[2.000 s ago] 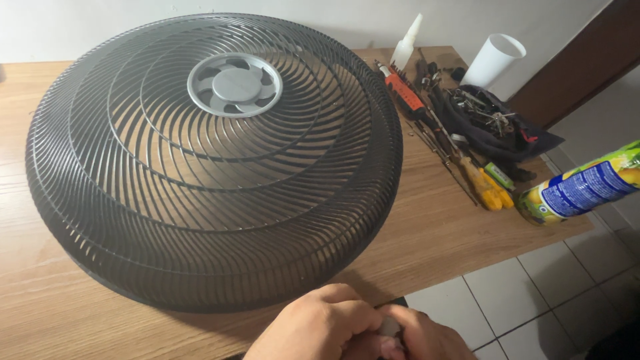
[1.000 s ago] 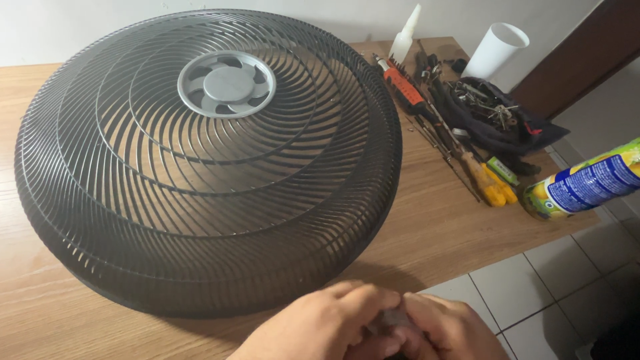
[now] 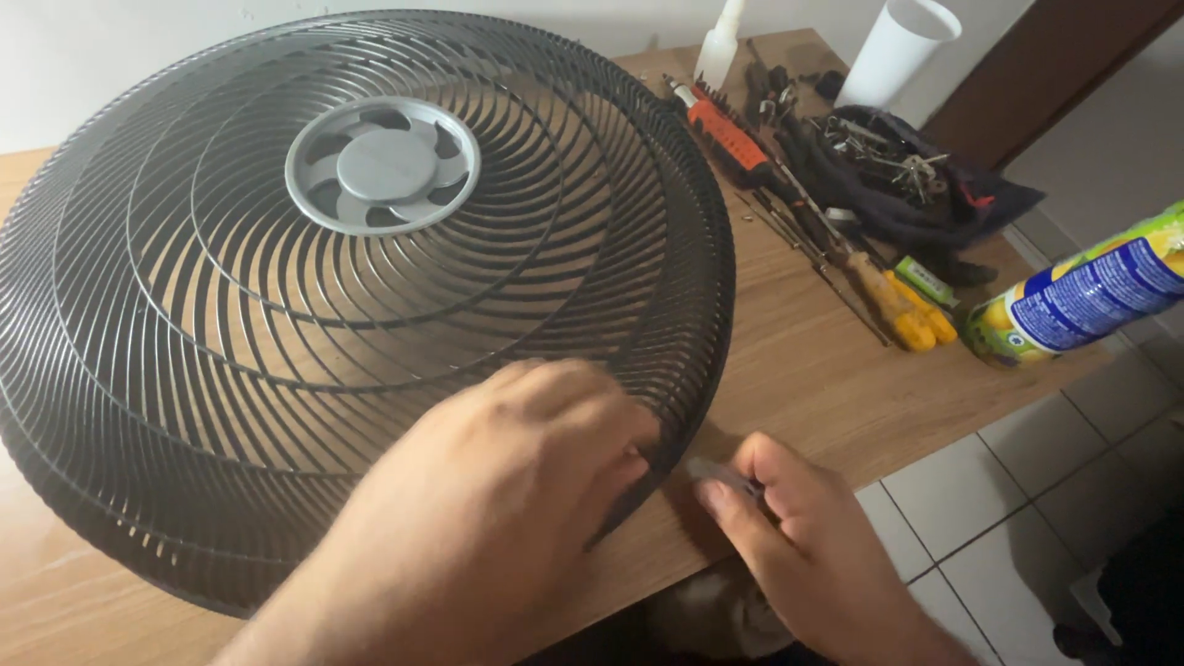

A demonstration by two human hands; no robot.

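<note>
A round black fan grille (image 3: 370,342) with a grey hub badge (image 3: 387,165) lies on the wooden table. Over its near right rim is my left hand (image 3: 518,462), its fingers bent down at the edge; whether they grip the rim or something small is hidden. Just right of the rim, my right hand (image 3: 795,518) pinches a small greyish piece (image 3: 726,475) between thumb and forefinger. The piece is blurred, and its kind cannot be told.
Right of the grille lie an orange-handled tool (image 3: 726,134), yellow-handled tools (image 3: 911,319) and a dark cloth pouch (image 3: 971,208) of metal bits. A white bottle (image 3: 718,51), a white plastic cup (image 3: 897,55) and a spray can (image 3: 1082,291) stand near. The table edge (image 3: 860,483) borders a tiled floor.
My hands were together below the grille and are now apart. The left one has moved up over the grille's rim; the right one holds the small piece beside it.
</note>
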